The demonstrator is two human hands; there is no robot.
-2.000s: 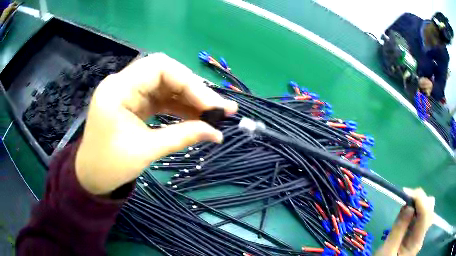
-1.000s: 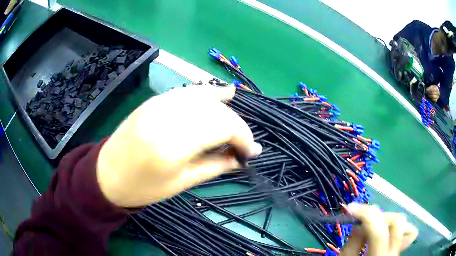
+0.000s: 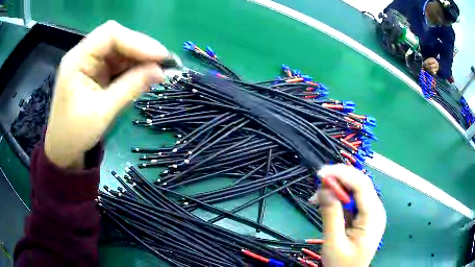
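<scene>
My left hand (image 3: 99, 88), in a dark red sleeve, is at the upper left with thumb and forefinger pinched on the silver end of a black cable lead (image 3: 271, 120). The lead is blurred and runs down right across the pile to my right hand (image 3: 351, 214). My right hand is closed around its other end, where a red core wire (image 3: 336, 189) and a blue terminal (image 3: 350, 205) show. Whether a sleeve piece is between my left fingertips cannot be told. The main cable pile (image 3: 224, 141) lies beneath, silver ends left, blue and red ends right.
A black parts tray (image 3: 15, 143) with loose black pieces is at the left, partly behind my left hand. A second cable pile (image 3: 192, 237) lies nearest me. A person in dark blue (image 3: 437, 44) works at the upper right beside a green and dark object (image 3: 398, 34) and more blue-tipped cables (image 3: 428, 83).
My left hand has moved up and left, and the silver end now shows at its fingertips. My right hand has moved left and up, with the red and blue end showing. The view has shifted.
</scene>
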